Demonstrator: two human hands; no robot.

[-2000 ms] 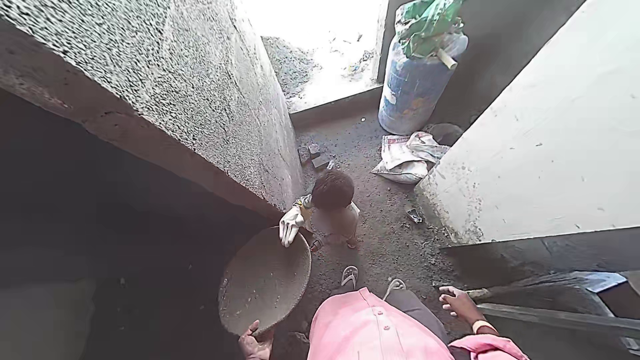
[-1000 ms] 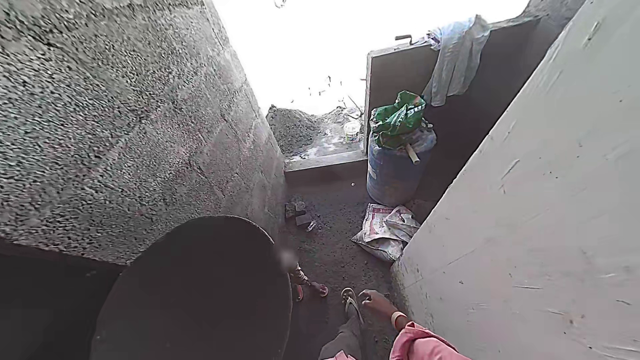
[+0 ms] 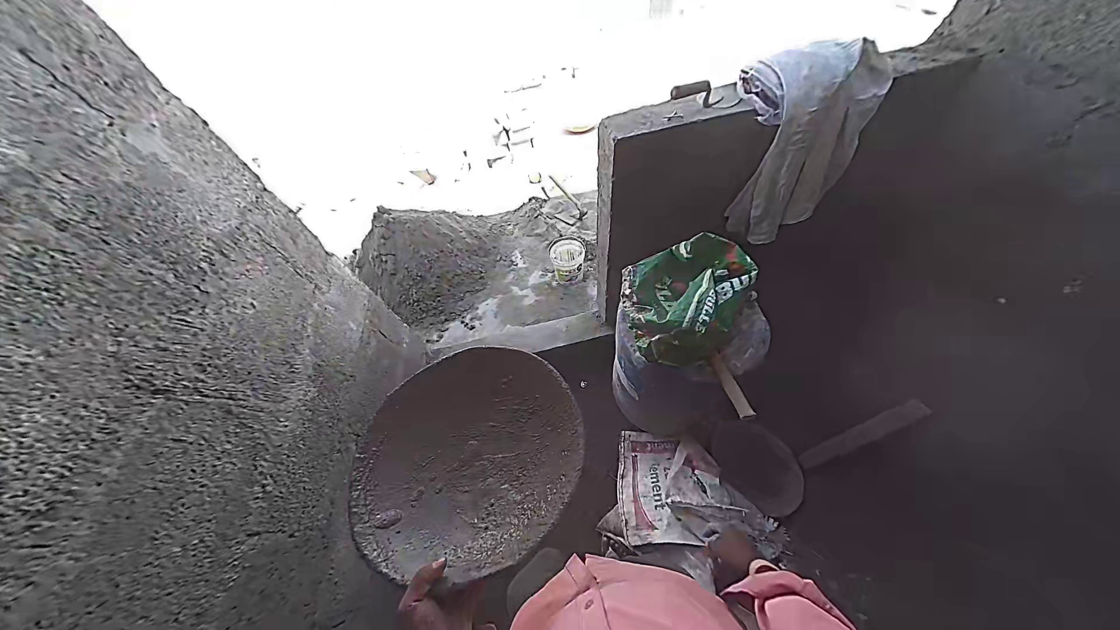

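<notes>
My left hand grips the lower rim of a wide, round, shallow mortar pan, its inside crusted with dried residue. The pan is tilted and shows its inner face. At the lower middle, my right hand is beside a printed cement bag; its fingers are too dark and blurred to tell whether they touch the bag or hold anything. Both forearms come from pink sleeves.
A rough wall rises on the left. Ahead stand a blue drum topped with a green plastic sack, and a low wall with a draped cloth. A dark round pan and a bucket lie beyond.
The view has moved forward, towards the drum and bags. A small person near the pan two seconds ago is no longer in view. The pan now shows its inner face, not its dark side.
</notes>
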